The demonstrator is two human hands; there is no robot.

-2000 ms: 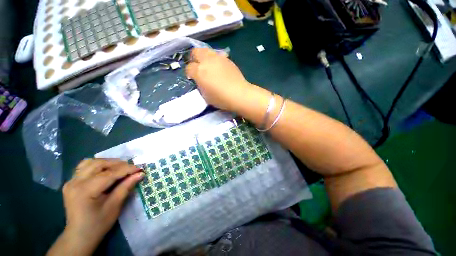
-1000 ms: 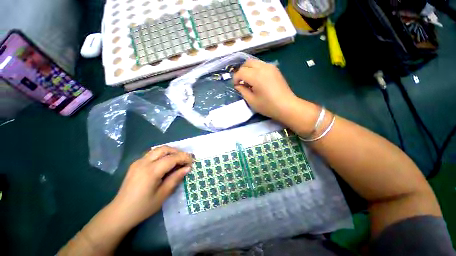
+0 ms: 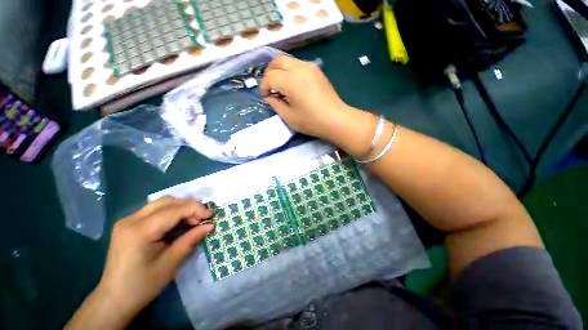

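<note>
A green PCB panel (image 3: pixel 290 219) in two joined halves lies on whitish padding (image 3: pixel 322 271). My left hand (image 3: pixel 158 235) is at the panel's upper left edge, thumb and fingertips close together there; whether they grip the edge or a small part is unclear. My right hand (image 3: pixel 300 93) is over the right side of the clear plastic bag ring (image 3: pixel 184 119), fingers bent together. Its fingertips partly hide the bag's inside, and I cannot tell if they hold a shield. A white label (image 3: pixel 261 136) and a few small shields (image 3: pixel 250 82) show in the bag.
A white foam tray (image 3: pixel 82 55) with silver-covered panels (image 3: pixel 151 38) stands behind. A phone (image 3: pixel 29 129) and a white case (image 3: pixel 56 56) are left. A yellow stick (image 3: pixel 393 35), black box (image 3: pixel 451 32), cables (image 3: pixel 474 122) and a loose shield (image 3: pixel 364 60) are at right.
The view has shifted, so the whole scene sits further left than one second ago and the phone is partly cut off. Both hands remain at about the same places on panel and bag.
</note>
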